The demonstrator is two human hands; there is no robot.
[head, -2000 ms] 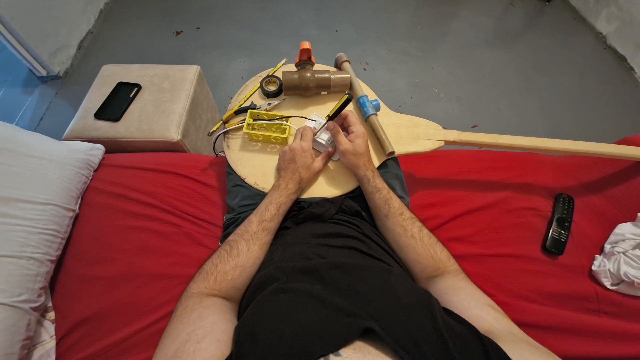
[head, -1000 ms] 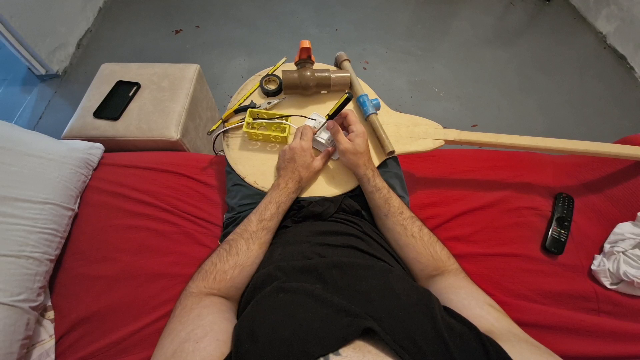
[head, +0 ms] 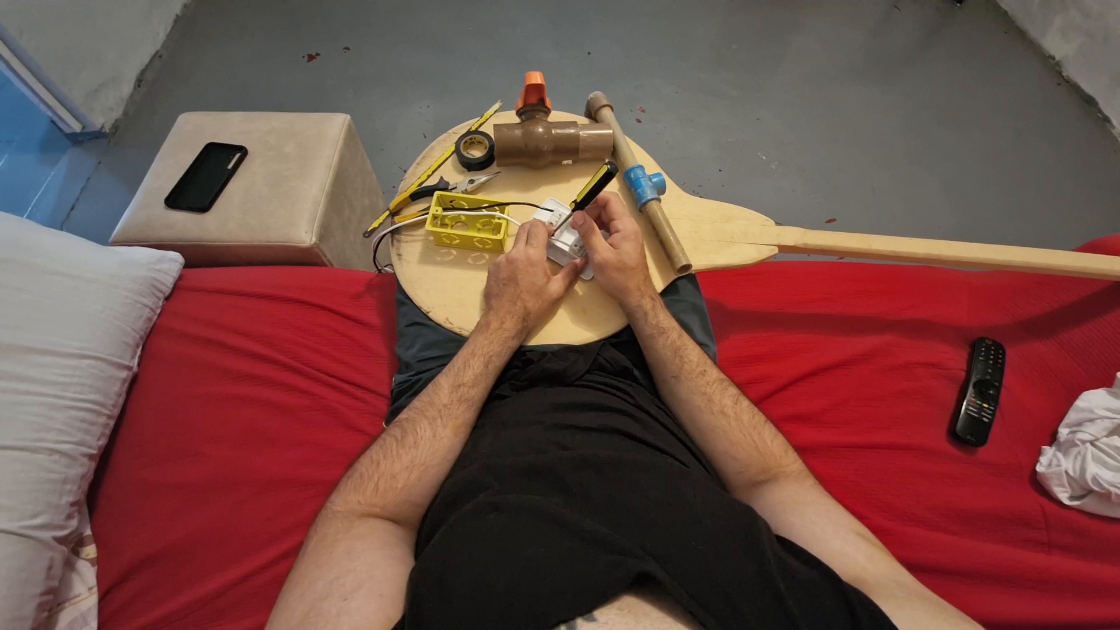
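Observation:
My left hand point(head: 528, 278) grips the near left side of a white plastic electrical fitting point(head: 564, 248), likely an outlet or switch. A yellow-and-black screwdriver point(head: 595, 185) leans in my right hand point(head: 618, 248), its shaft angled down to the fitting. Black and white wires point(head: 411, 220) pass through or over a yellow electrical box point(head: 468, 224) just left of my hands and run to the fitting. The screwdriver tip and the wire ends are too small or hidden to tell. All this lies on a round wooden paddle board point(head: 560, 328) across my lap.
On the board's far side lie pliers point(head: 448, 186), black tape point(head: 475, 150), a yellow folding rule point(head: 429, 171), a brown ball valve point(head: 541, 143) and a brown pipe point(head: 665, 234) with a blue fitting point(head: 646, 185). The paddle handle point(head: 945, 251) extends right. A phone point(head: 206, 178) rests on a pouf point(head: 254, 232); a remote point(head: 978, 391) lies right.

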